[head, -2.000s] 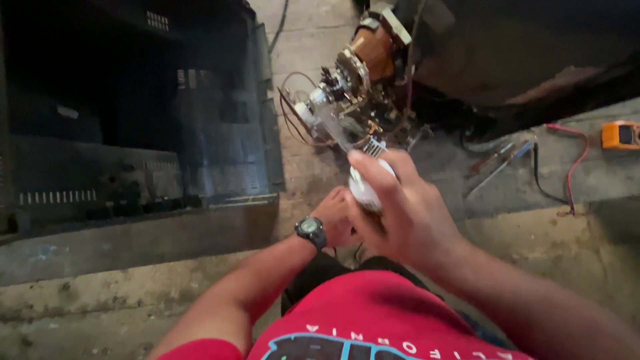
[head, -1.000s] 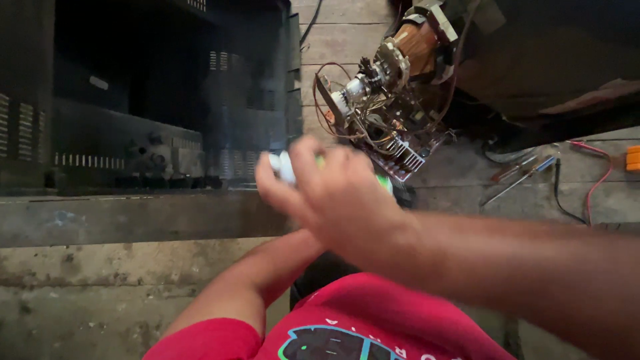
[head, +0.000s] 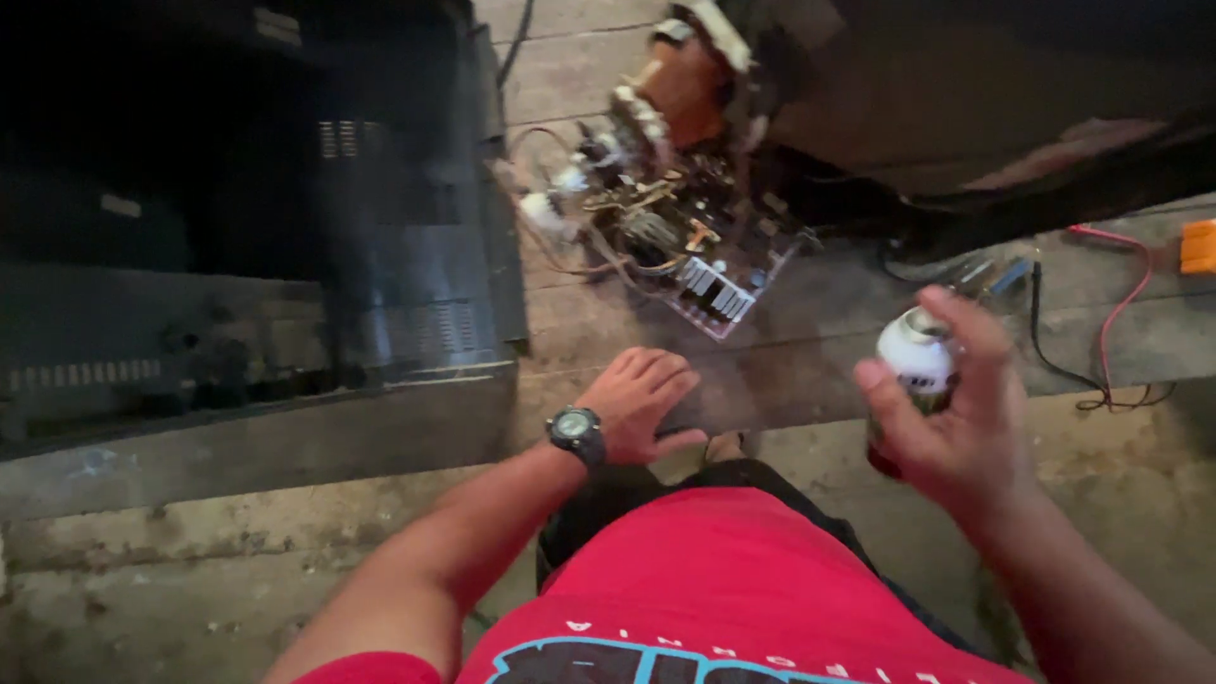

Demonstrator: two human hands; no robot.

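My right hand [head: 959, 408] is wrapped around a white-topped can [head: 917, 351], held upright over the wooden boards at the right. My left hand [head: 641, 404], with a watch on its wrist, rests palm down with nothing in it, near the edge of the boards. Beyond it lies an open circuit board [head: 703, 228] with a slotted metal heat sink [head: 717, 288] and loose wires. The board sits beside the neck and copper coil [head: 689, 90] of a picture tube. Neither hand touches the board.
A large black plastic housing [head: 418, 237] with vent slots stands at the left. The dark picture tube [head: 912, 104] fills the upper right. An orange meter [head: 1199, 247], a red test lead [head: 1130, 294], a black lead [head: 1045, 347] and a blue-handled tool [head: 1010, 275] lie at the right.
My right hand has moved from near the black housing to the right with the can. My left hand, partly hidden a second ago, now shows fully.
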